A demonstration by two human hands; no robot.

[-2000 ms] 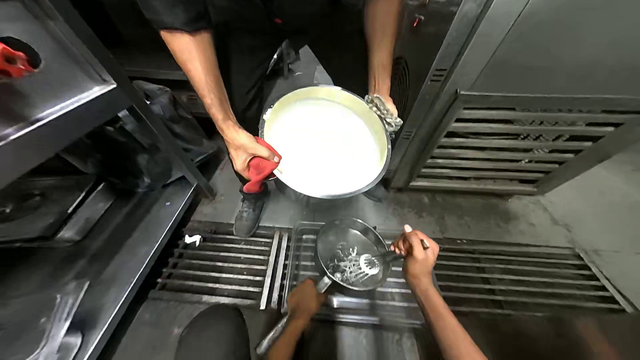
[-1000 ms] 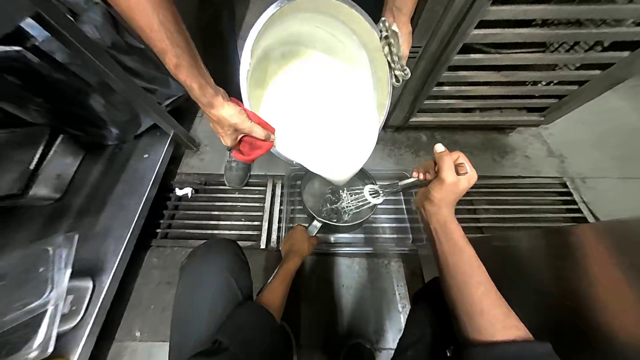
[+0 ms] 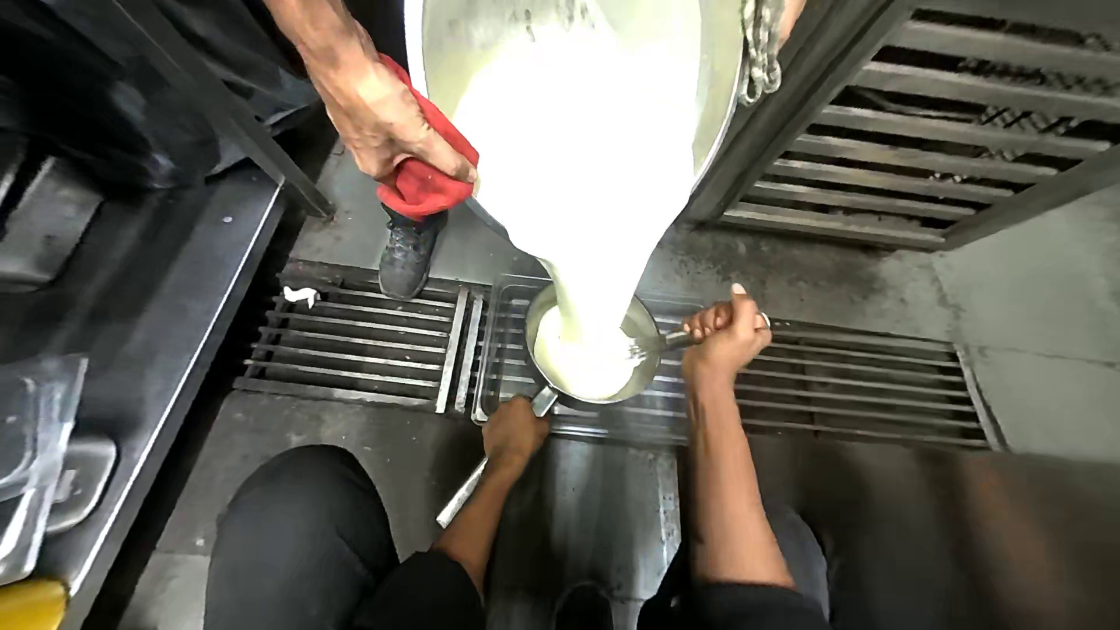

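Note:
My left hand [image 3: 514,430] grips the long metal handle of a round strainer or pan [image 3: 646,385], held over a clear plastic container [image 3: 499,350]. My right hand [image 3: 728,331] is closed around the handle of a wire whisk [image 3: 646,346], whose wires dip into the round vessel. White liquid [image 3: 582,157] pours in a thick stream from a large tilted metal pot [image 3: 728,87] into the vessel. A co-worker's hand [image 3: 385,122] holds the pot's left side with a red cloth [image 3: 429,171]. Their other hand is mostly hidden behind a grey-white cloth [image 3: 761,52].
A floor drain grate [image 3: 359,337] runs under and beside the container, with a white scrap [image 3: 300,296] on it. The co-worker's shoe [image 3: 408,254] stands on its edge. A metal shelf [image 3: 206,262] with clear plastic lies left; a slatted metal panel [image 3: 875,149] stands right.
The co-worker's pot has come forward from behind the round vessel and tipped over it. Liquid now streams into the vessel, which held only a little before. Both my hands keep their grips.

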